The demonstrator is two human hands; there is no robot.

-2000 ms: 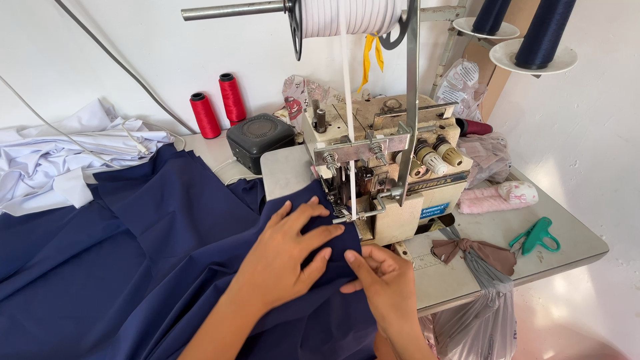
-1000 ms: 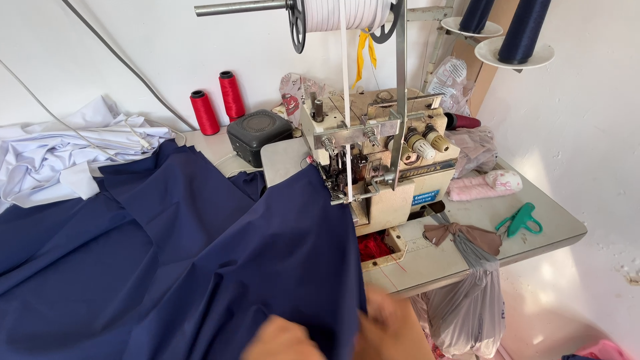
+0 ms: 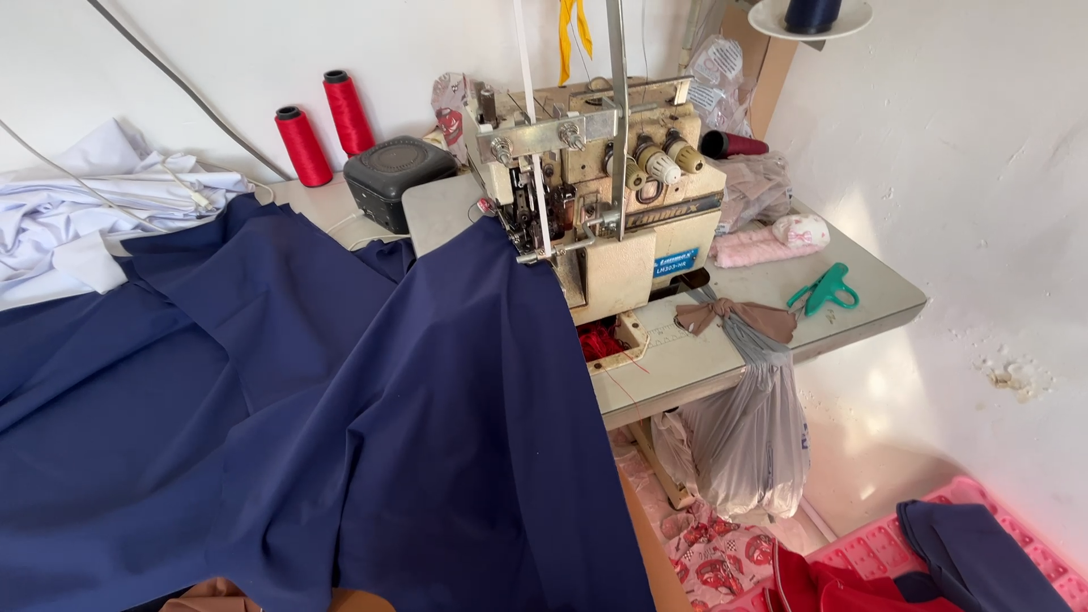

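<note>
Neither of my hands shows in the head view. Navy blue fabric [image 3: 442, 399] spreads over the left of the table and hangs down in front. Its upper corner lies at the needle area of a cream overlock sewing machine [image 3: 612, 272]. A white tape [image 3: 537, 170] runs down from above to a metal guide [image 3: 552, 252] beside that corner. Red thread waste [image 3: 600, 340] shows in an opening below the machine. What lies under the fabric is hidden.
Two red thread cones [image 3: 304, 149], a black box [image 3: 398, 183] and white fabric [image 3: 76, 212] are behind. Right are green thread snips [image 3: 824, 291], a rolled pink cloth [image 3: 773, 240] and a hanging plastic bag [image 3: 748, 433]. A pink basket [image 3: 960, 501] with folded cloth stands low right.
Both hands lay on the navy fabric near the machine, then moved down to its lower edge, and are now out of view. The view has shifted down and right, bringing in the pink basket.
</note>
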